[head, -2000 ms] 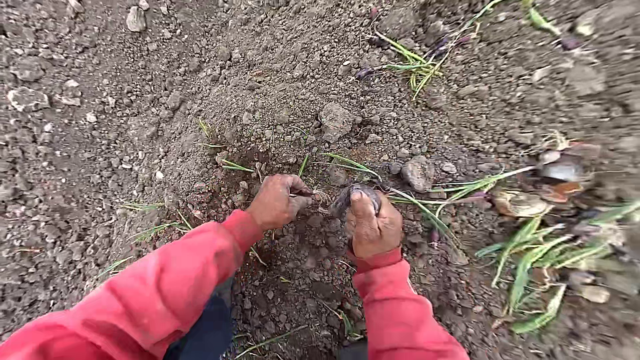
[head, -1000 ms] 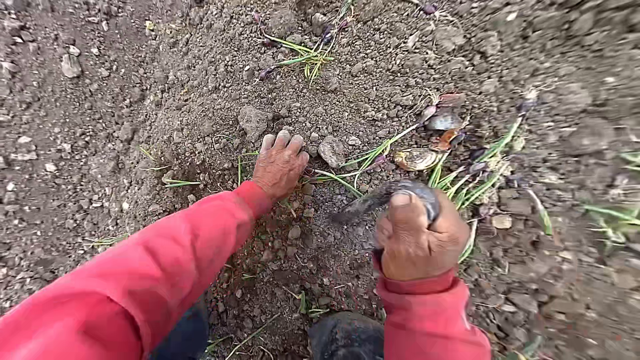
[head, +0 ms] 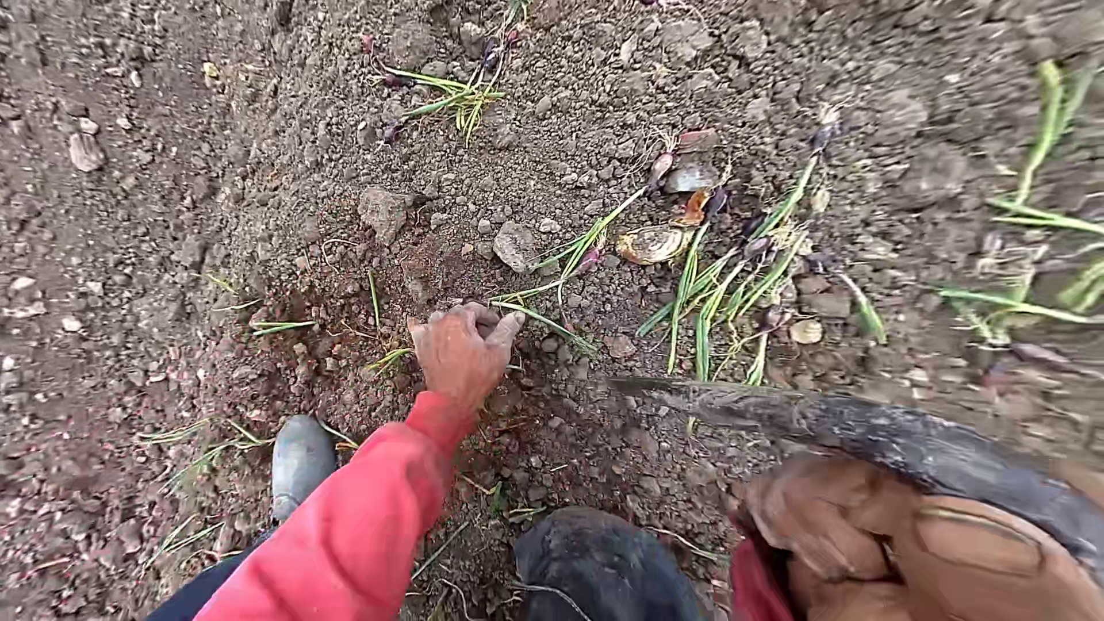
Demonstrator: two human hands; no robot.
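Observation:
My left hand (head: 466, 349) is low over the soil, its thumb and fingers at the near end of a green onion seedling (head: 543, 321) that lies on the ground. At the lower right my right hand (head: 897, 539) is closed around a dark curved tool (head: 862, 427), large and close to the camera, its narrow end pointing left over the soil. Other seedlings with purple bulbs (head: 591, 259) lie loose to the right of my left hand. Green shoots (head: 374, 300) stand in the soil to its left.
A clump of seedlings (head: 720, 297) lies at centre right, near an onion piece (head: 653, 245). Another bunch (head: 461, 97) is at the top. Stones (head: 516, 247) dot the rough soil. A grey boot (head: 304, 461) and a dark knee or boot (head: 604, 565) show below.
My right hand with the dark tool has moved down and right, nearer the camera. My left hand, earlier flat on the soil, now has its thumb and fingers at a seedling.

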